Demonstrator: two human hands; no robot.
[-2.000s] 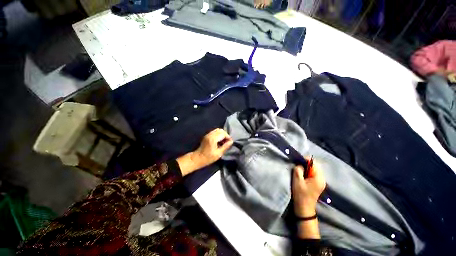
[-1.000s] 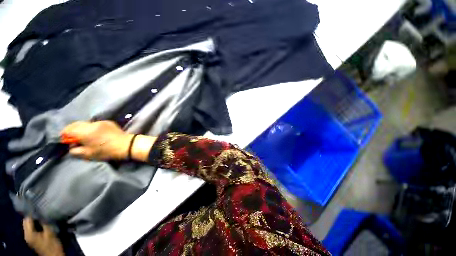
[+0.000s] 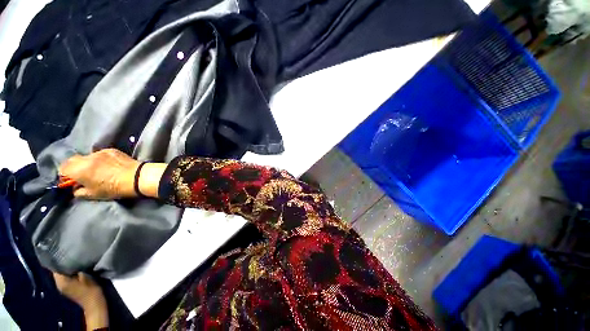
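A denim garment lies partly inside out, its pale grey wrong side (image 3: 107, 236) showing, with a dark button placket (image 3: 152, 98) dotted with white buttons. My right hand (image 3: 107, 173) lies on the grey cloth at the left, closed around small orange-red thread snips (image 3: 66, 182); a short blade tip points left. My left hand (image 3: 83, 294) is at the lower left, by the near edge of the grey cloth. Its fingertips are hidden at the cloth, so its grip cannot be told.
A dark navy garment (image 3: 330, 29) lies behind on the white table (image 3: 330, 106). More dark denim (image 3: 22, 284) lies at the left edge. A blue plastic crate (image 3: 446, 168) stands beside the table at right, with another blue container (image 3: 482, 265) below it.
The view has swung right, bringing the crates in, and then shifted slightly. The grey garment stays with my hands. My right hand keeps the snips.
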